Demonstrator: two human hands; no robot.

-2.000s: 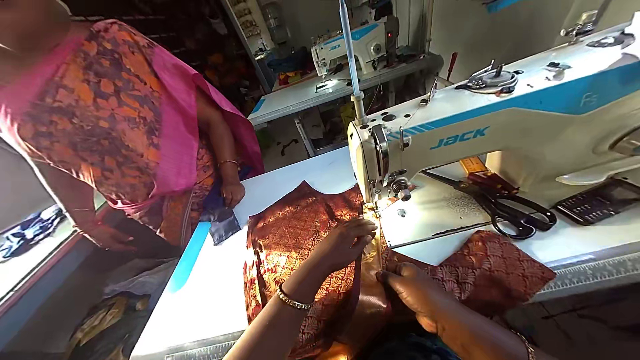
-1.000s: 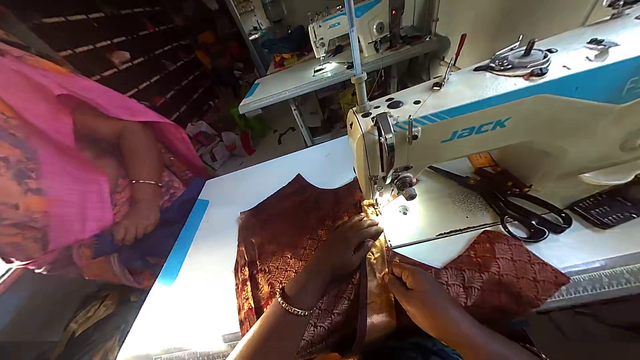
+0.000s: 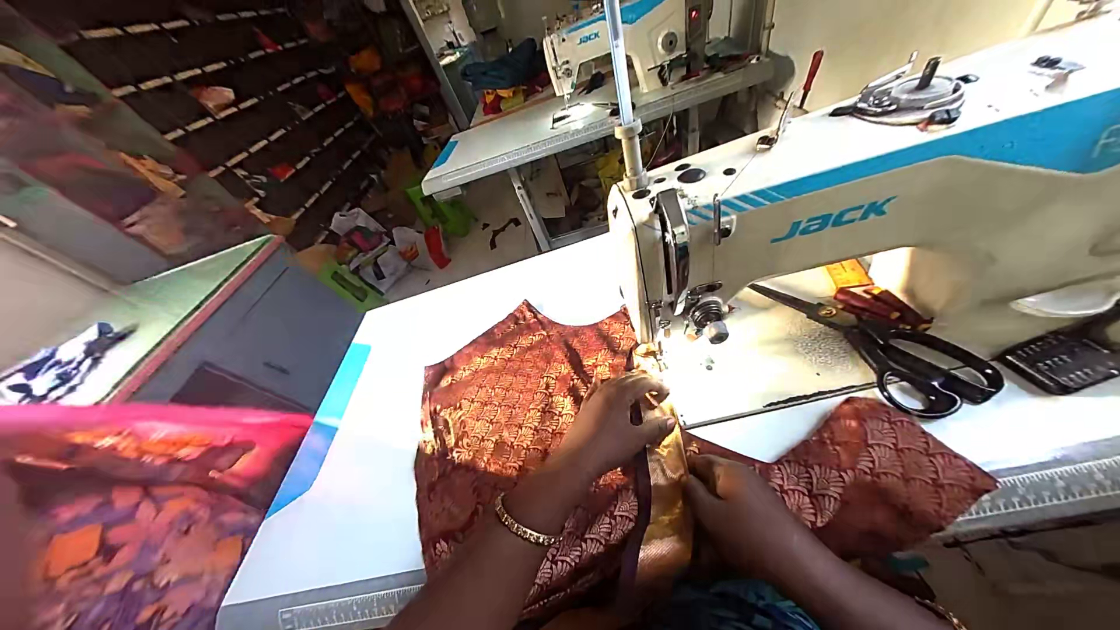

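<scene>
A maroon and gold patterned fabric piece (image 3: 503,402) lies on the white sewing table, with a gold fabric strip (image 3: 667,507) along its right edge. The strip's upper end is under the needle area of a Jack sewing machine (image 3: 787,219), lit by its lamp. My left hand (image 3: 617,420) presses on the strip and fabric just below the presser foot, fingertips close to it. Lower down, my right hand (image 3: 726,490) grips the strip's right edge between thumb and fingers. Another part of the patterned fabric (image 3: 892,464) spreads out to the right of my right hand.
Black-handled scissors (image 3: 936,372) lie on the machine bed beside a dark compartment tray (image 3: 1063,354). A second sewing machine (image 3: 612,52) stands on a table behind. Pink and orange clothing of another person (image 3: 149,507) is at the lower left, near a side counter (image 3: 201,297).
The other person, upright at the left before, now shows only as clothing at the lower left. My hands remain at the strip near the needle. The view has shifted somewhat.
</scene>
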